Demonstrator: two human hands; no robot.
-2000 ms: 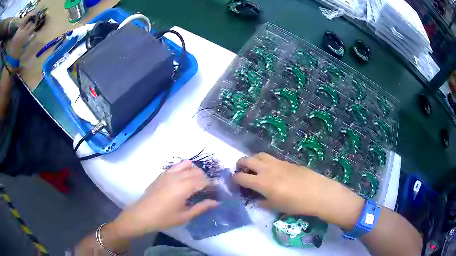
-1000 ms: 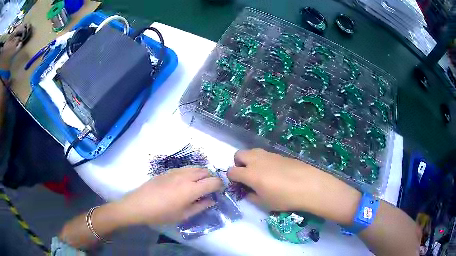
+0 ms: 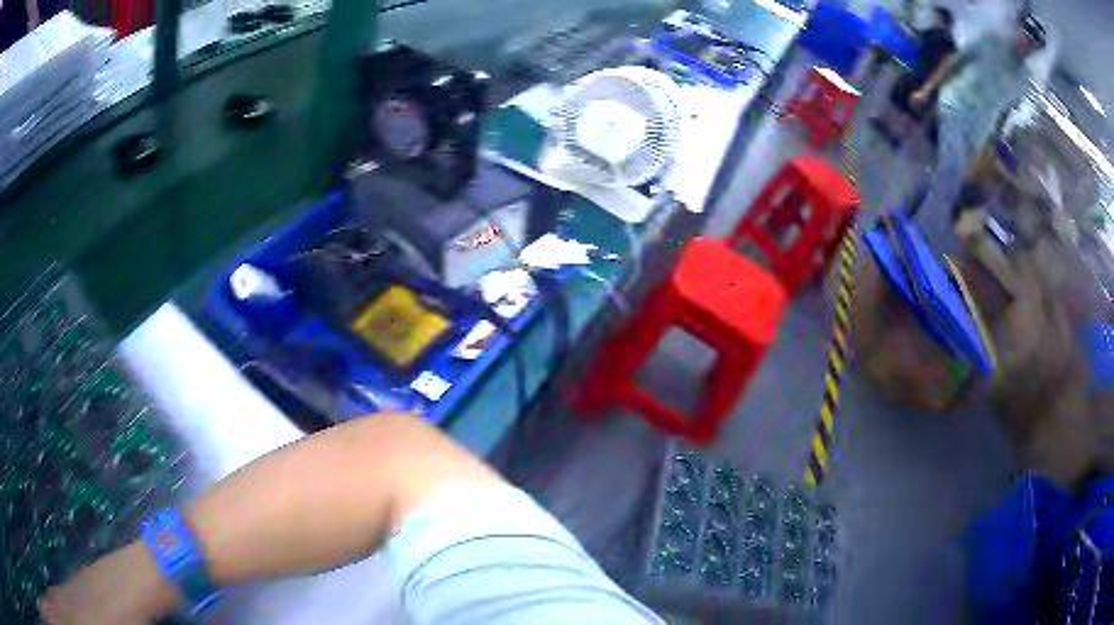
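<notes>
The clear blister tray [image 3: 86,427] with green circuit boards stands at the left edge of the picture, blurred and cut off. My right forearm, with a blue wristband, reaches across the lower left beside the tray. Only the start of my right hand [image 3: 80,604] shows in the bottom left corner; its fingers are cut off, so what it does is hidden. My left hand is out of the picture. White sheet [image 3: 208,391] shows between the tray and a blue bin.
The blue bin [image 3: 470,397] holds a dark soldering station [image 3: 403,214] and a yellow sponge [image 3: 401,326]. A white fan [image 3: 619,125] stands behind. Red stools [image 3: 729,287], a tray of boards [image 3: 742,525], yellow-black tape and a cardboard carton [image 3: 904,330] are on the floor. People stand at upper right.
The view has swung to the right, to the neighbouring bench and aisle. My left hand, the wired parts and the grey bag have left the picture. The blister tray is now at the left edge.
</notes>
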